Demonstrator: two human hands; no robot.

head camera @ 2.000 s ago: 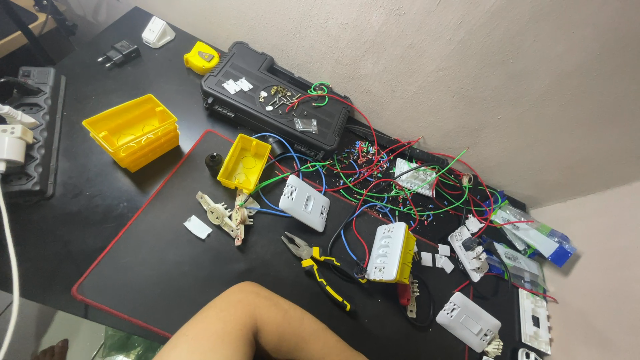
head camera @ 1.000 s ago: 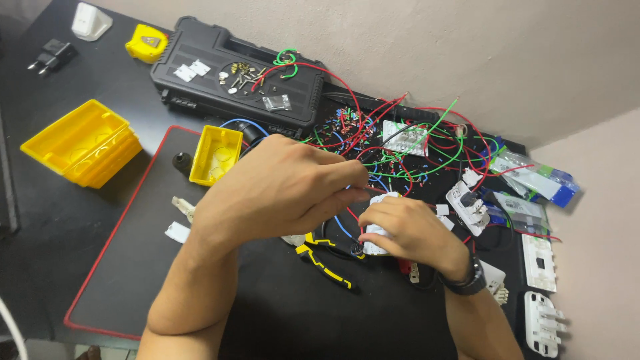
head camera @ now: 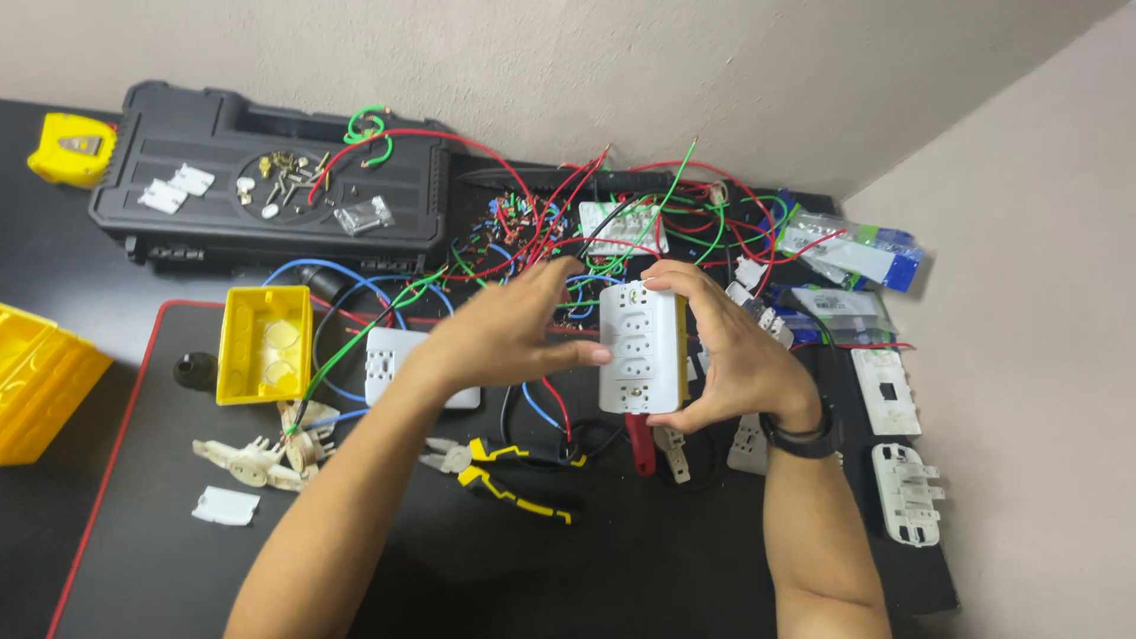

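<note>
My right hand [head camera: 732,355] grips a white three-outlet socket plate [head camera: 637,346] by its top and bottom edges; a yellow box shows behind it. My left hand [head camera: 510,328] is beside the plate, fingers apart, its thumb tip at the plate's left edge; whether it touches cannot be told. Under my left forearm lies another white plate [head camera: 383,364], partly hidden. Below the hands rest combination pliers [head camera: 497,470] with black and yellow handles, jaws to the left. A red-handled tool [head camera: 641,444] shows just below the held plate. Blue, red and black wires run behind my left hand.
A black tool case [head camera: 302,177] with loose screws stands by the wall, a yellow tape measure [head camera: 75,149] at its left. A yellow electrical box [head camera: 264,346] sits on the mat, near stacked yellow boxes [head camera: 44,382]. Tangled wires, clippings, plastic packets [head camera: 852,248] and white socket parts [head camera: 907,497] lie rightward.
Both hands, not in view two seconds ago, came to the socket plate. Since one second ago my left hand has moved away from it, and the plate's front now shows, raised in my right hand.
</note>
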